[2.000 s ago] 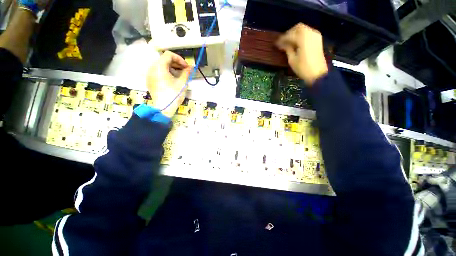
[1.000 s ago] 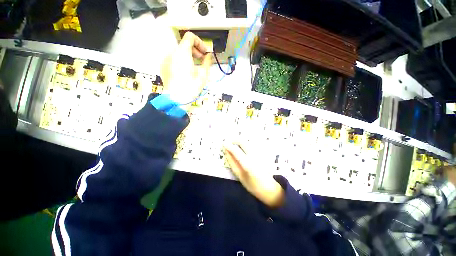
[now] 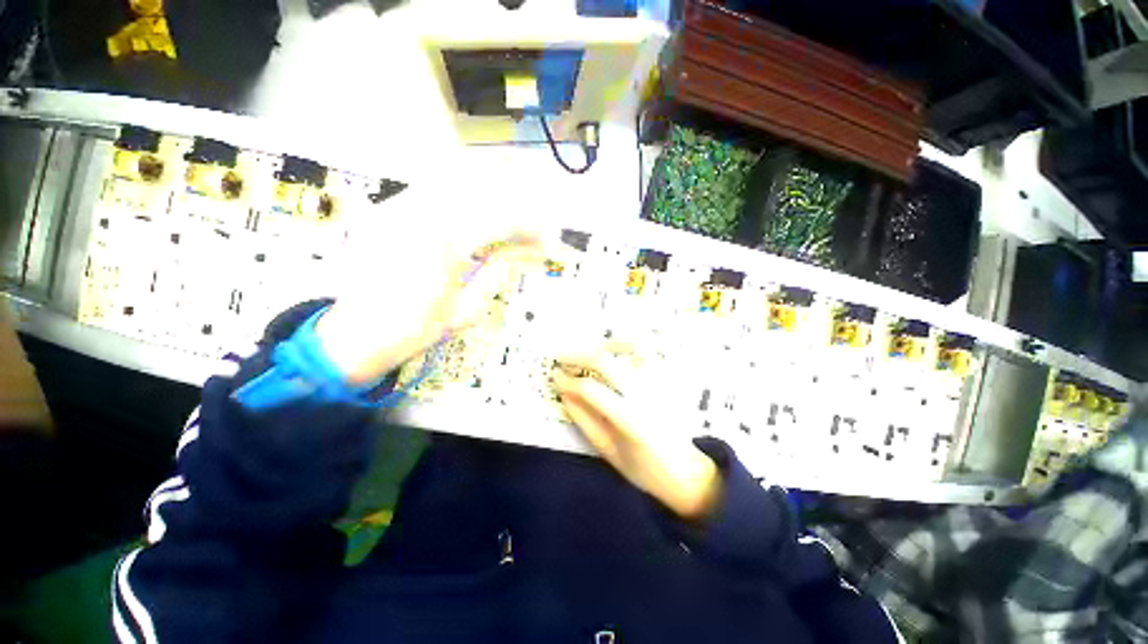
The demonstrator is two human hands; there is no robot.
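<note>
A long cream circuit board panel [image 3: 755, 377] lies on the conveyor, with yellow-and-black parts along its far edge. My left hand [image 3: 434, 302], with a blue wrist strap [image 3: 296, 365], is over the panel left of centre; its fingers are blurred and overexposed, and I cannot tell if they hold anything. My right hand [image 3: 630, 434] is low over the panel's near edge, fingers pointing left; whether a small part is between them cannot be told. Green components [image 3: 700, 180] and green-yellow components [image 3: 808, 209] lie in small black bins beyond the panel.
Reddish-brown tubes [image 3: 793, 82] lie across the small bins. A dark-component bin [image 3: 925, 239] is at right. The cream tape dispenser [image 3: 630, 63] stands behind my left hand. A black tray with yellow parts [image 3: 142, 28] is far left. A person's checked sleeve [image 3: 1007, 566] is lower right.
My right hand moved from the bins down to the panel and stays there. My left hand moved from the tape dispenser down over the panel. The view has shifted.
</note>
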